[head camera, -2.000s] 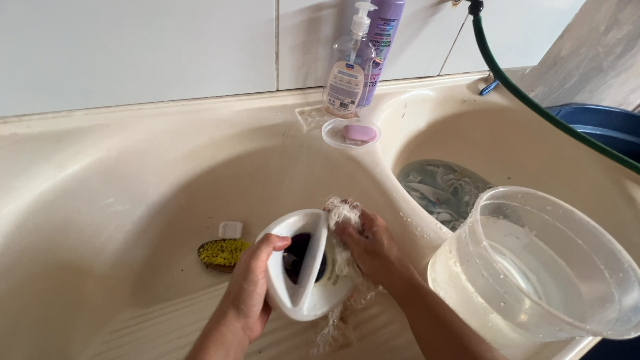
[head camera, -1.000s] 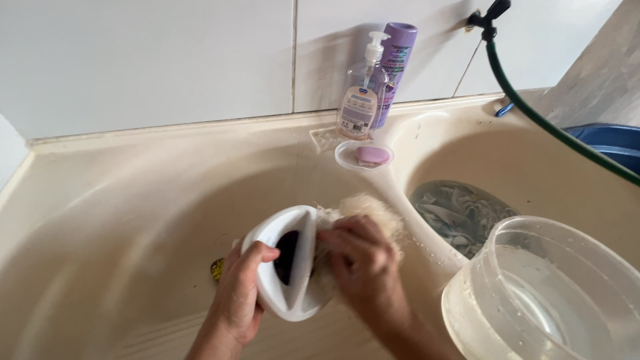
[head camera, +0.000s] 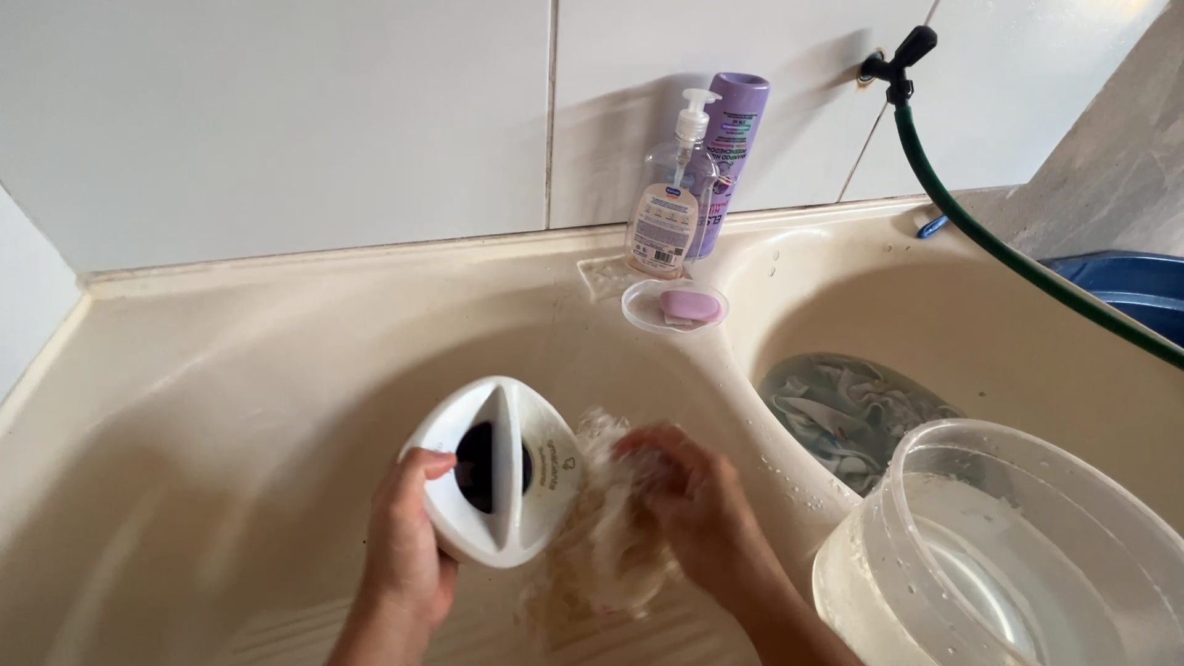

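My left hand grips the left edge of a white rounded plastic piece over the large basin. A raised bar crosses this piece, with a dark round area on both sides of the bar and some writing on its right part. To its right, my right hand is curled on a whitish, stringy mesh-like bundle. Motion blurs the bundle and the fingers. The strands hang beside the plastic piece, and whether they touch it cannot be told.
A clear plastic tub stands at the lower right. Wet cloth lies in water in the smaller basin. A soap dish with pink soap, a pump bottle and a purple bottle stand behind. A green hose hangs from a tap.
My right hand and the stringy bundle are farther from the white piece than before. The yellow and black object seen in the basin earlier no longer shows. The view has shifted.
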